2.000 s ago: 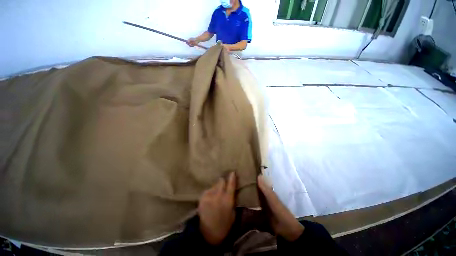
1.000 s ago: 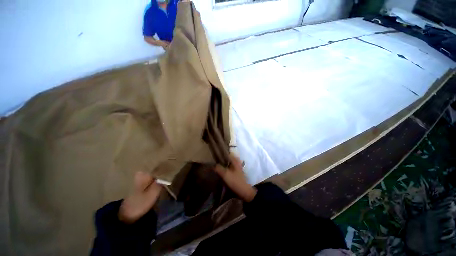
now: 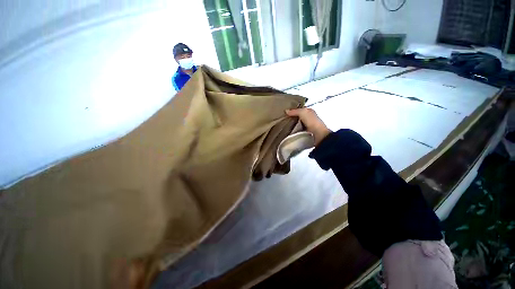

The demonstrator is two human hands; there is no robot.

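The tan-brown fabric ply (image 3: 141,163) covers the left part of the table and rises towards the middle in loose folds. My right hand (image 3: 308,123) is shut on its bunched end (image 3: 276,141), held up above the white sheets with the arm stretched forward. A pale edge curls below the fingers. My left hand (image 3: 129,274) is blurred and dim at the bottom edge, by the near edge of the cloth; its grip cannot be made out. White sheets (image 3: 389,113) lie flat on the right part of the table, with brown gaps between them.
A person (image 3: 183,65) in a cap, mask and blue top stands across the table, partly hidden by the raised cloth. Brown layers (image 3: 452,141) border the near table edge. A dark cloth pile (image 3: 474,63) lies at the far end, near a fan (image 3: 370,40). Scraps litter the green floor.
My right hand has lifted the bunched cloth and carried it forward and right. My left hand is now lower, at the frame's bottom. The cloth's near edge has risen off the sheets.
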